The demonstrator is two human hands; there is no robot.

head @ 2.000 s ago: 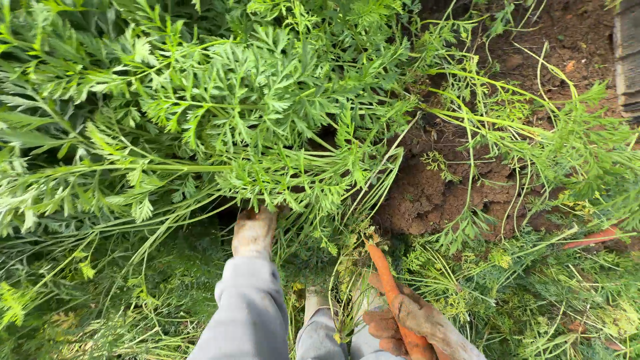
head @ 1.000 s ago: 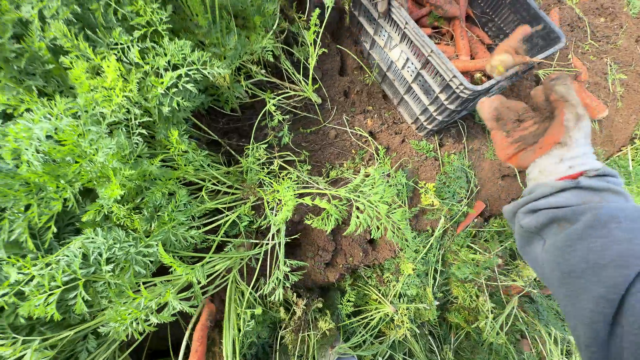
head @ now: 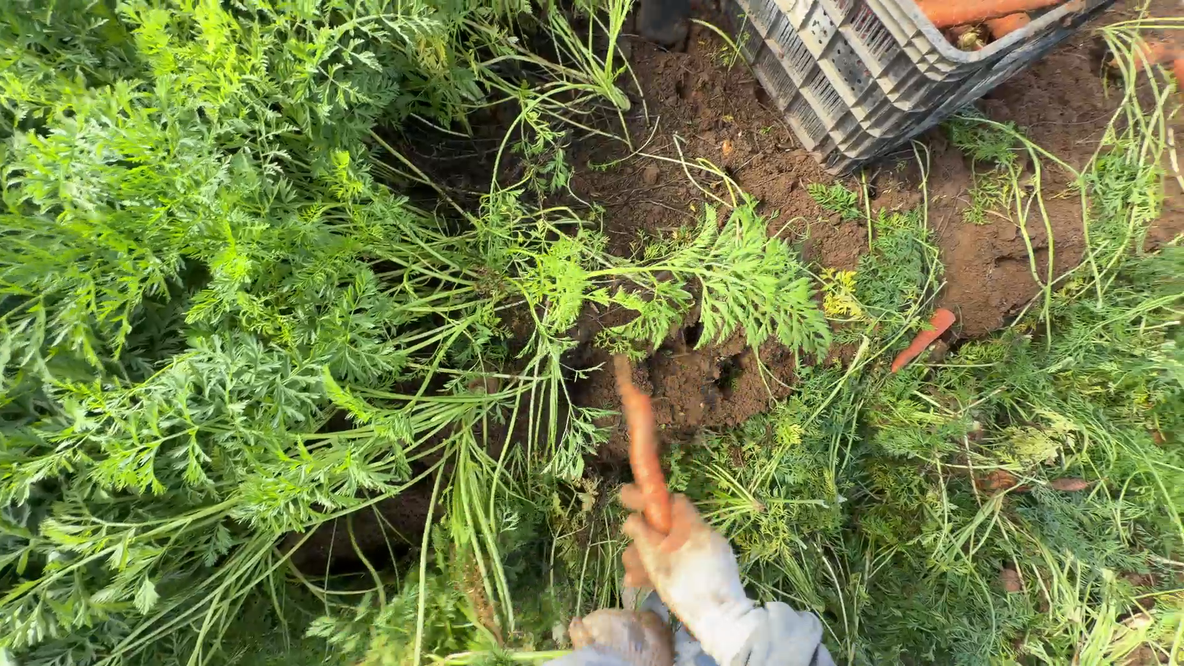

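Note:
My right hand [head: 680, 555], in a dirty pale glove, grips a carrot [head: 641, 444] near its thick end, and the thin tip points up over the soil. Just to the lower left, at the bottom edge of the view, is my left hand [head: 624, 634], also gloved and partly cut off. Its fingers look curled, and green stems lie beside it; what it holds, if anything, is hidden. Leafy carrot tops [head: 444, 370] fan out to the left of both hands. One feathery carrot leaf [head: 740, 287] lies across the brown soil above the held carrot.
A grey plastic crate [head: 860, 83] with carrots [head: 980, 11] in it stands at the upper right. A broken carrot piece [head: 923, 340] lies on the ground below it. Cut or pulled greens [head: 925, 481] cover the lower right. Dense carrot foliage [head: 139, 231] fills the left.
My right hand, fingers spread beside the crate a second ago, is back at the lower middle and now grips a carrot. My left hand has come into view at the bottom.

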